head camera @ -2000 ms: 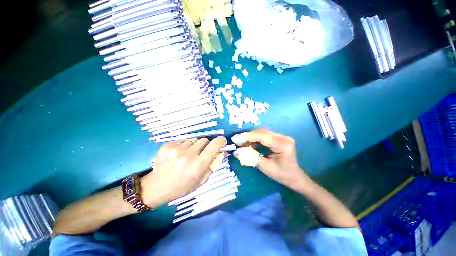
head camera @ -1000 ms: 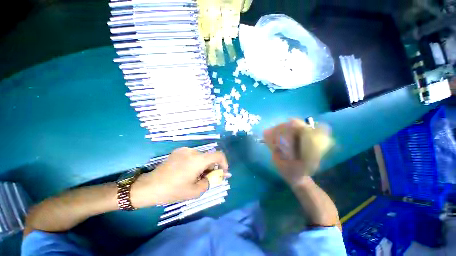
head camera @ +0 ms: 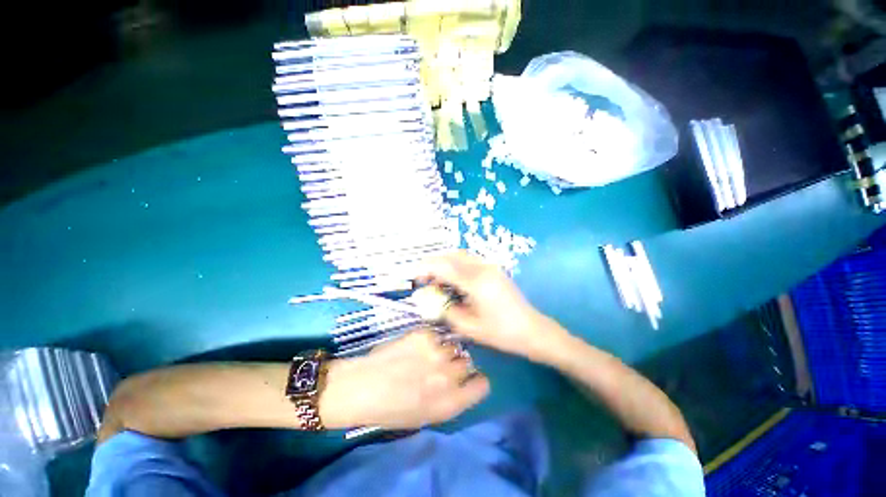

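Slim silvery metal rods [head camera: 374,165] lie side by side in a long row, with more rods [head camera: 369,328] nearer the wearer. My right hand [head camera: 486,303] is at the near part of the row, its fingers closed on the end of one rod [head camera: 364,298] that lies askew across the others; a cream covering shows on its thumb. My left hand [head camera: 423,381] is back up over the nearest rods, fingers curled; what is under them is hidden. Small white plastic pieces [head camera: 486,228] lie loose right of the row, partly behind my right hand.
An open clear bag [head camera: 593,126] of white pieces lies beyond the pile. Yellow gloves [head camera: 461,58] lie at the row's far end. A few rods [head camera: 633,281] lie at right, others [head camera: 719,165] on a black tray. Bagged rods [head camera: 58,398] are at left, blue crates [head camera: 845,330] lower right.
My right hand has come back from the right side to the row. My left hand has moved nearer the wearer and to the right. One rod now lies askew. The separate rods at right show again.
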